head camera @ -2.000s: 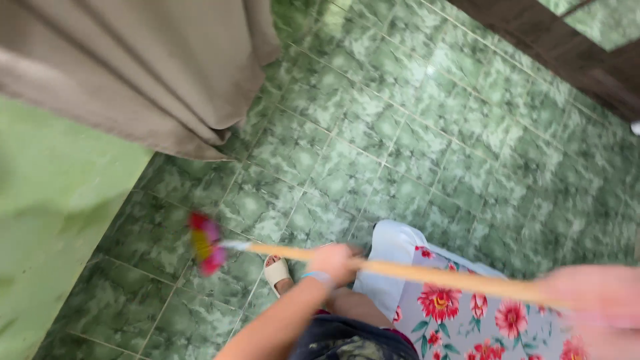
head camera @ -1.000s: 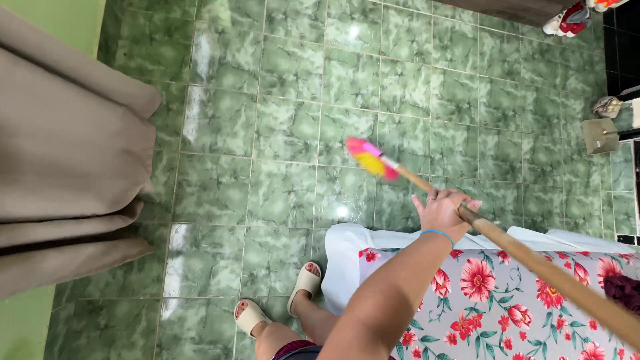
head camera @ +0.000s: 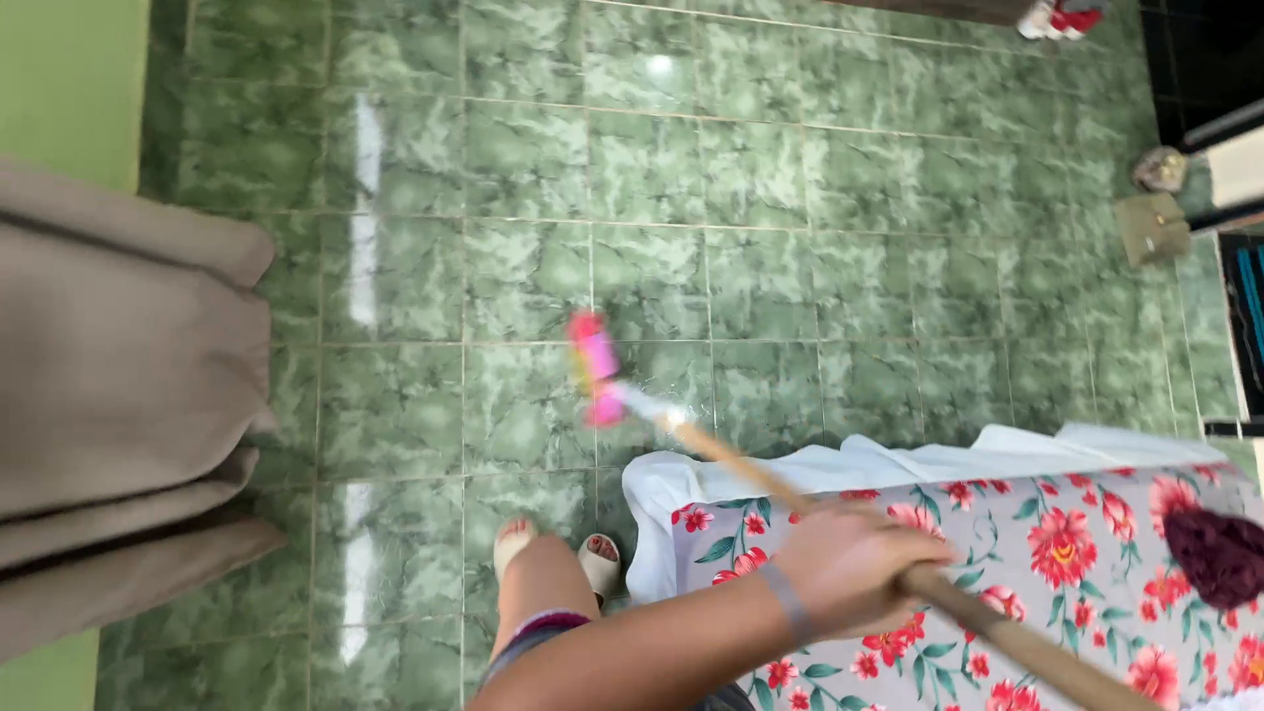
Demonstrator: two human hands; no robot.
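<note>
My left hand [head camera: 859, 568], with a band at the wrist, is closed around the wooden handle of a push broom [head camera: 741, 464]. The handle runs from the lower right edge up to the left. Its small pink, red and yellow broom head [head camera: 596, 370], blurred, is over the green floor tiles left of the bed or table with the floral cover. My right hand is out of view, as is the far end of the handle.
A floral cloth [head camera: 839, 642] with a white ruffled edge fills the lower right, a dark crumpled cloth [head camera: 1220, 558] on it. Beige curtains [head camera: 128, 365] hang at left. My sandalled feet [head camera: 599, 563] are near the ruffle. A dustpan-like object [head camera: 1153, 229] lies at far right.
My right hand, seen on the handle two seconds ago, has left the view. My left hand keeps hold of the handle. Against the floor, the broom head has moved from near the curtain to beside the ruffled cloth.
</note>
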